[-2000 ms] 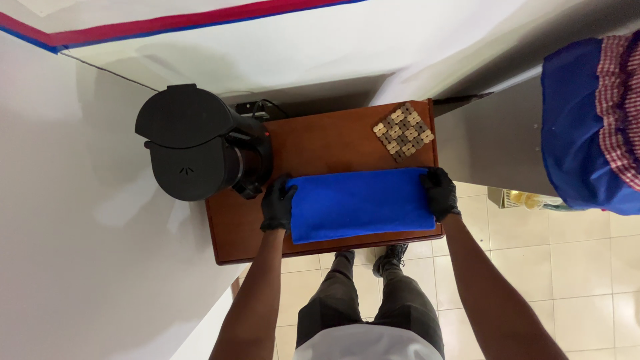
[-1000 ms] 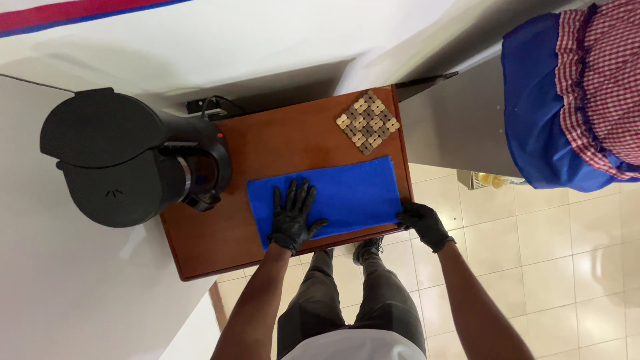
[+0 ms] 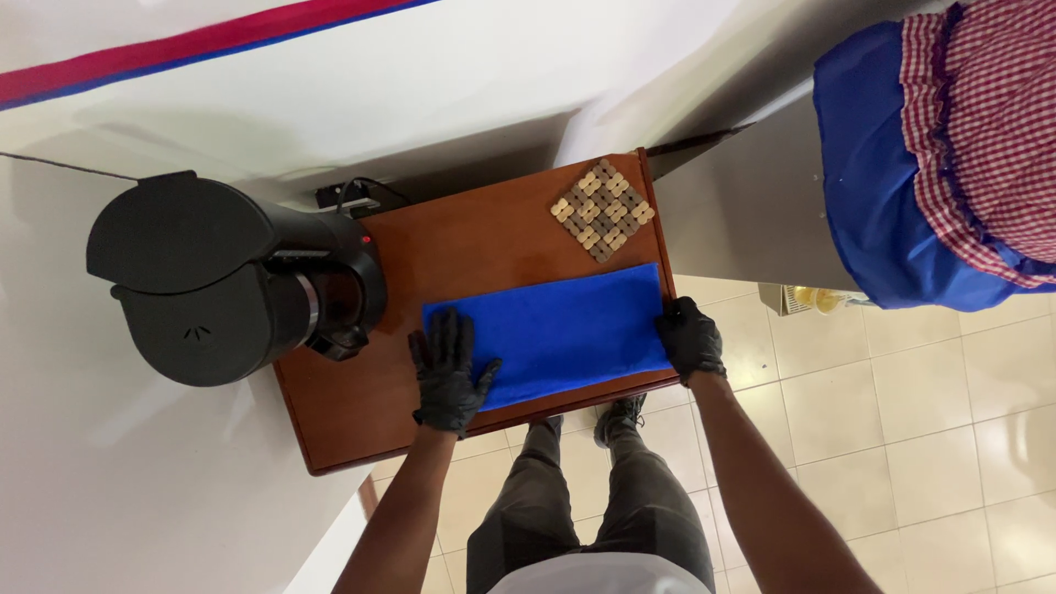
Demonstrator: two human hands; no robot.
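Observation:
A folded blue cloth [image 3: 569,334] lies flat along the front of a brown wooden tabletop [image 3: 462,223]. My left hand [image 3: 448,371], in a black glove, rests palm down with spread fingers on the cloth's left end. At the cloth's right edge, my right hand [image 3: 691,340], also gloved in black, has its fingers curled by the table's side; whether it pinches the cloth is hidden. Behind the cloth's right part sits a checkered wooden trivet [image 3: 603,211] in light and dark pieces.
A black coffee maker [image 3: 198,280] with a glass carafe [image 3: 337,299] and a lit red light stands at the left. Behind it are a power outlet and cord [image 3: 345,196]. A grey appliance [image 3: 742,198] with a blue and red gingham cover [image 3: 874,165] stands right. Walls border the table.
Two seconds ago both hands were at the cloth's two ends. My left hand moved onto the cloth's face, and since one second ago it has shifted left to the cloth's left end.

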